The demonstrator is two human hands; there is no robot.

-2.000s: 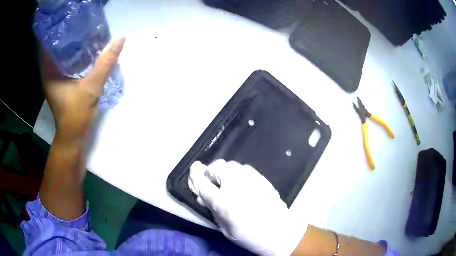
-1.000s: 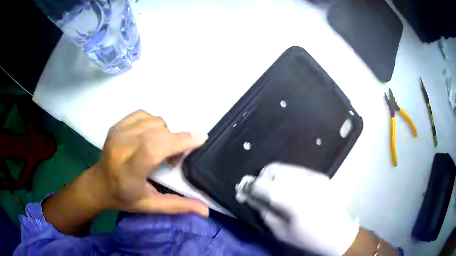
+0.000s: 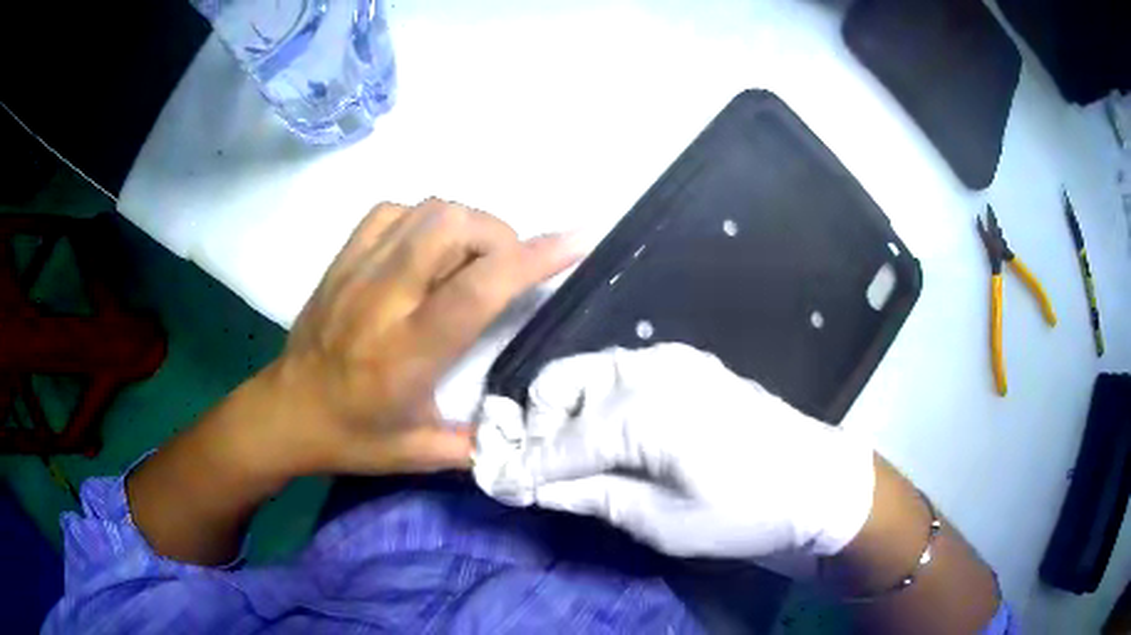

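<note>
A black tablet case (image 3: 769, 273) lies in front of me, raised rim up, with small round holes and a cutout near its right corner. My bare left hand (image 3: 403, 335) holds its left end, fingertips at the far edge and thumb at the near corner. My right hand (image 3: 695, 453), in a white glove, is at the near left corner, fingers closed on a crumpled white cloth (image 3: 502, 453) against the rim. Cloth and glove are hard to tell apart, and the gloved hand hides the case's near edge.
A clear bluish bottle (image 3: 325, 68) stands at the far left. Another black case (image 3: 943, 81) lies at the far right. Yellow-handled cutters (image 3: 1000, 298), a thin pointed tool (image 3: 1084, 273) and a dark oblong block (image 3: 1091, 490) lie to the right. A red stool (image 3: 81, 335) is at lower left.
My left hand has let go of the bottle and come to the case's left end. My gloved hand moved over the case, then back to its near left corner.
</note>
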